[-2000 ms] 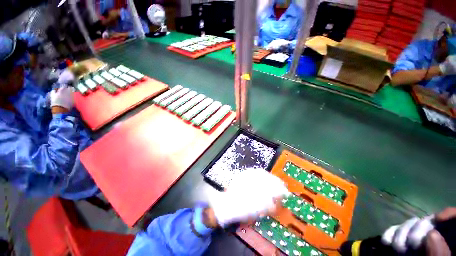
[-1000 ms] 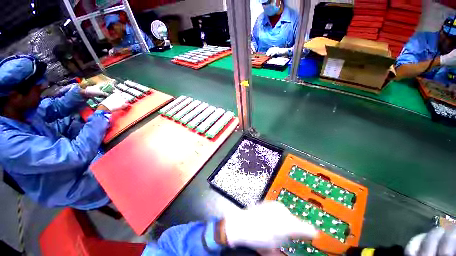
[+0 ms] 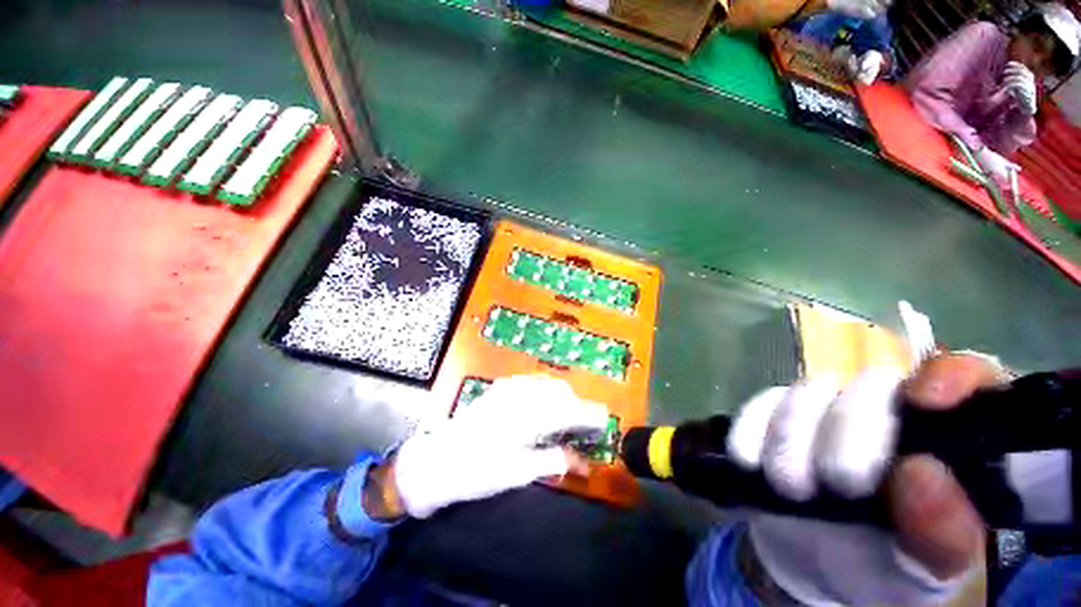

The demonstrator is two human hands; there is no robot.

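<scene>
An orange fixture (image 3: 646, 344) with three pockets lies in front of me. Green circuit boards lie in the pockets, such as the middle board (image 3: 557, 344). My left hand (image 3: 498, 445), gloved in white, is over the nearest board and covers much of it. Its fingertips are near that board's right end; whether they hold anything is not visible. My right hand (image 3: 848, 445), gloved with some fingers bare, is shut on a thick black electric screwdriver (image 3: 735, 457) with a yellow ring. The tool points left, its nose beside the nearest board's right end. The bit is hard to see.
A black tray (image 3: 279, 326) of tiny white screws adjoins the fixture's left side. A red board (image 3: 107, 296) at left carries several white-topped assemblies (image 3: 204, 145). A metal post (image 3: 338, 95) stands behind the tray. Cardboard (image 3: 848, 344) lies at right. A person in pink (image 3: 966, 89) sits far right.
The view has shifted right. The screwdriver and my right hand have come in over the bench to the nearest board's right end. My left hand still covers the nearest board.
</scene>
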